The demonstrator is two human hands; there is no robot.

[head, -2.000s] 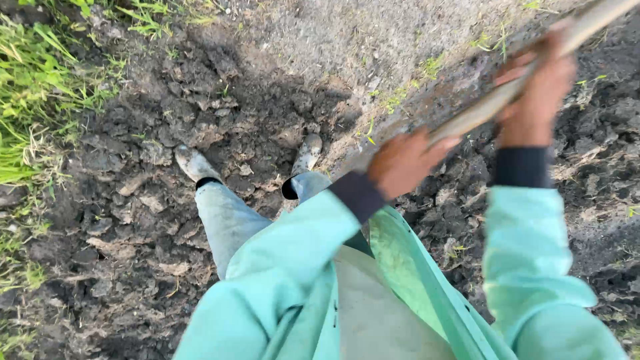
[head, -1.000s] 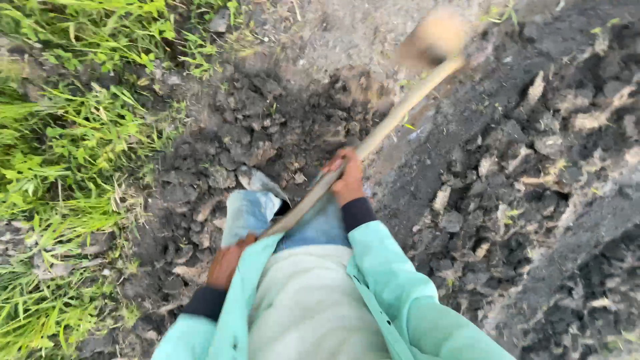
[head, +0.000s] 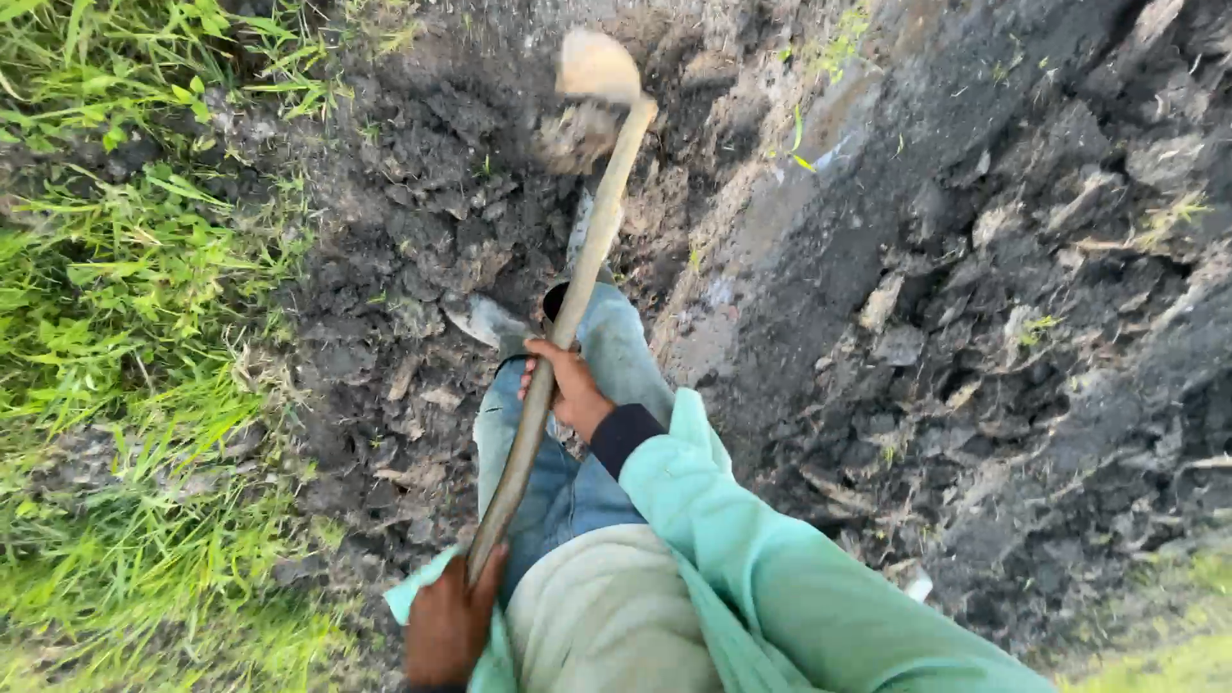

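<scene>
A hoe with a long wooden handle (head: pixel 595 231) slants from the bottom left up to its blade (head: pixel 599 67), which is blurred and carries soil colour at the top centre. Around the middle of the handle my right hand (head: pixel 566 385) is closed, in front of my thighs. Lower down, beside my left hip, my left hand (head: pixel 454 611) grips the handle's end. A clump of soil (head: pixel 577 138) shows just under the blade, close to my feet.
Green grass (head: pixel 144 385) lines the left side. Dark broken clods (head: pixel 423 192) surround my muddy boots (head: pixel 481 318). On the right, a smooth damp strip (head: pixel 760 231) borders more rough, turned soil (head: pixel 962 385).
The hoe, raised to the upper right two seconds ago, has swung to the left and its blade now is at the top centre. Both hands stay on the handle. The view has shifted.
</scene>
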